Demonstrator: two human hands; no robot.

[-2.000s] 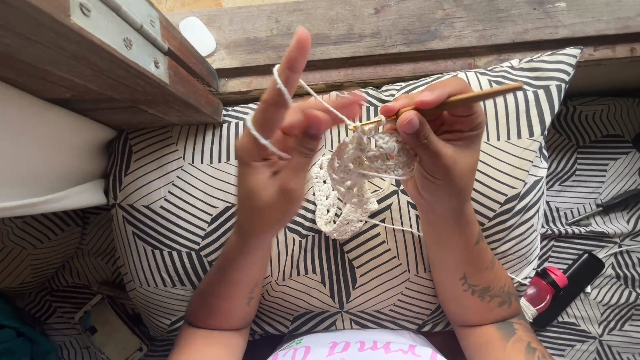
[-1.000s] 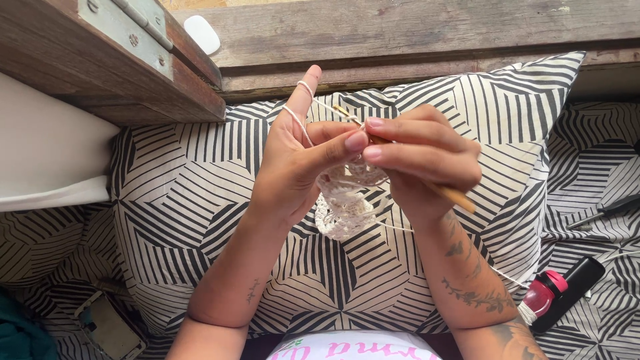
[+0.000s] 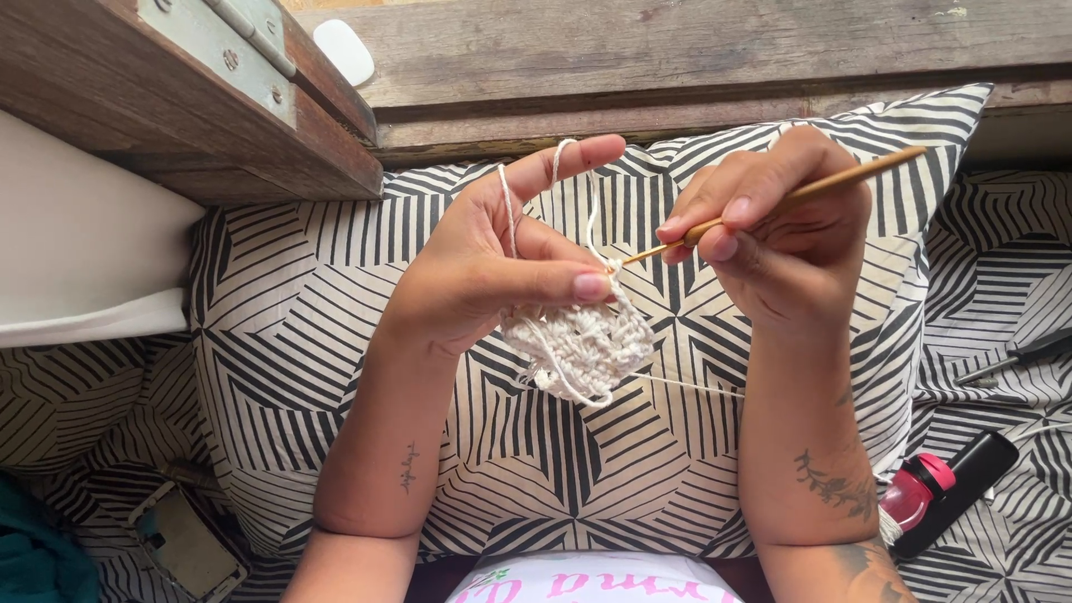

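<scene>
Between thumb and fingers, my left hand pinches the top edge of a cream crochet piece. White yarn loops over its raised index finger and runs down to the stitches. My right hand grips a crochet hook with a wooden handle, held like a pencil. The hook's gold-coloured shaft reaches left, its tip at a loop on the piece's upper edge, close to my left thumb. One strand trails from the work toward my right forearm. Part of the crochet piece is hidden behind my left fingers.
A patterned cushion lies beneath both hands. Wooden boards run behind it, with a hinged wooden frame and a white rounded object at upper left. At lower right are a pink-capped bottle, a black case and a screwdriver.
My right hand has moved from close beside my left fingers out to the right, with the hook now pointing left into the work. My left index finger has bent over toward the right.
</scene>
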